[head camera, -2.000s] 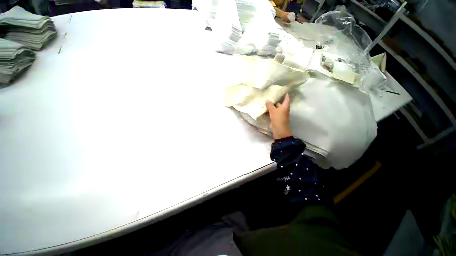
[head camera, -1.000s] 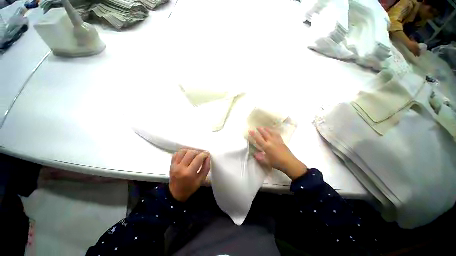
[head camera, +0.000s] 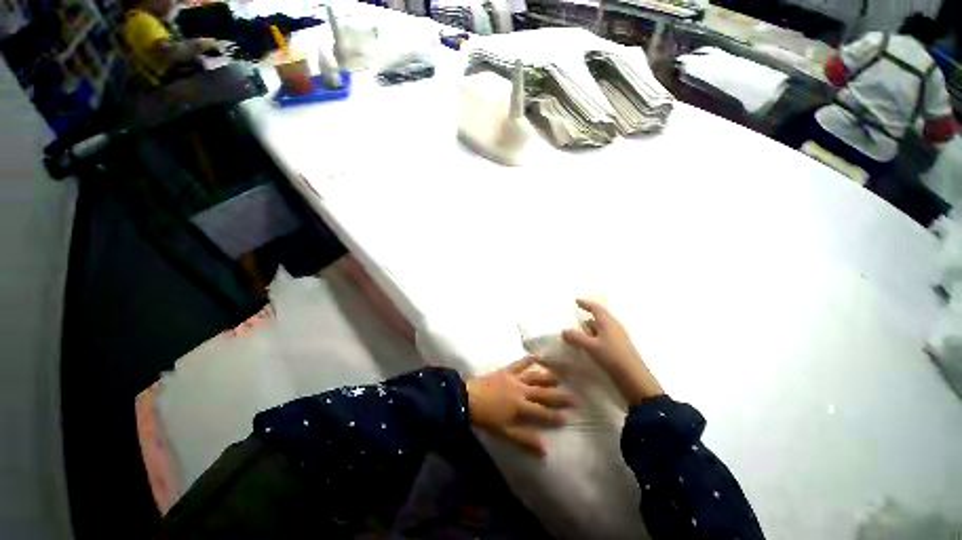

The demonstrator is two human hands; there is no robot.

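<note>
A white fabric panel (head camera: 591, 464) lies on the white table near its front edge, pale against it, so its outline is hard to see. My left hand (head camera: 521, 403) lies on the panel, palm down with fingers spread. My right hand (head camera: 603, 343) is just beyond it, with thumb and index finger apart at a small cream edge of cloth; whether it pinches the cloth is not clear.
A whitish spouted container (head camera: 494, 124) and folded grey-beige bundles (head camera: 622, 93) stand across the table (head camera: 738, 232). A blue tray (head camera: 314, 91) holds a reddish pot. Pale panels (head camera: 306, 353) hang left, below the edge. People are at far left and far right.
The view has turned left. Both hands are now closer together on the white cloth; my left hand has gone from curled to spread flat. The right-hand stack has left the view.
</note>
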